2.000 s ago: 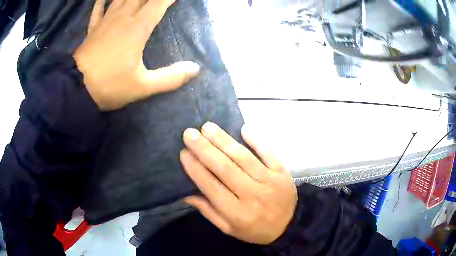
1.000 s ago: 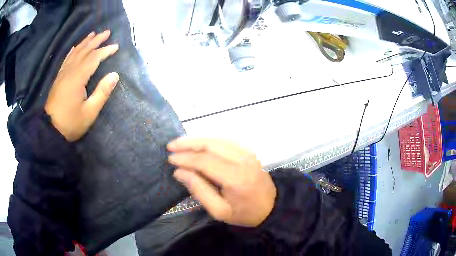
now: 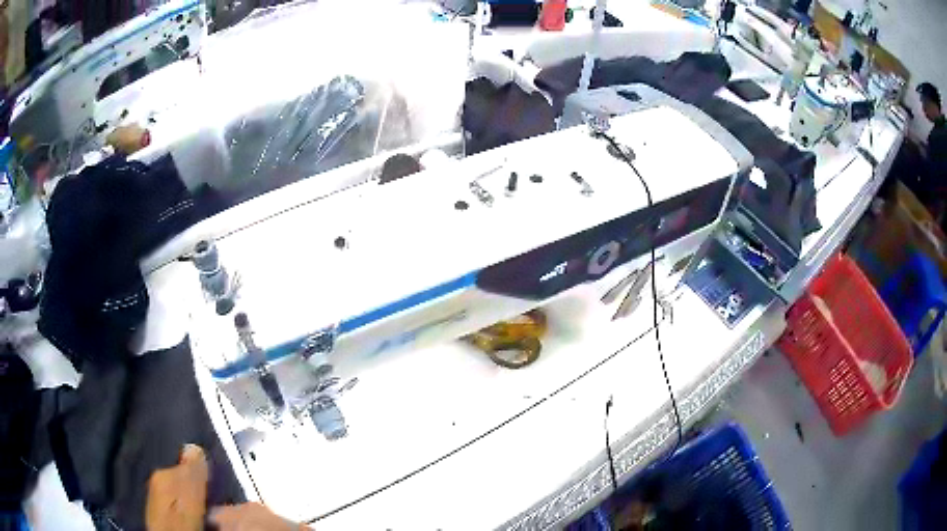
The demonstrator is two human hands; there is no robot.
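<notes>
A dark garment panel (image 3: 145, 425) lies at the lower left, on the left end of the white table. My left hand (image 3: 179, 496) is on the panel near the bottom edge, mostly cut off. My right hand (image 3: 258, 516) is just right of it, with only a small part in the picture. Whether either hand grips the cloth cannot be told. More dark cloth with white stitching (image 3: 99, 275) is heaped above the panel.
A white sewing machine (image 3: 415, 239) spans the table. Shears with yellow-gold handles (image 3: 511, 351) lie below its arm. A black cord hangs over the front edge. Red (image 3: 846, 347) and blue (image 3: 716, 493) baskets stand at the right. A person (image 3: 931, 135) is at the far right.
The view has swung up and to the right, so the whole machine shows. The panel and both hands now appear at the lower left, and the hands are largely cut off.
</notes>
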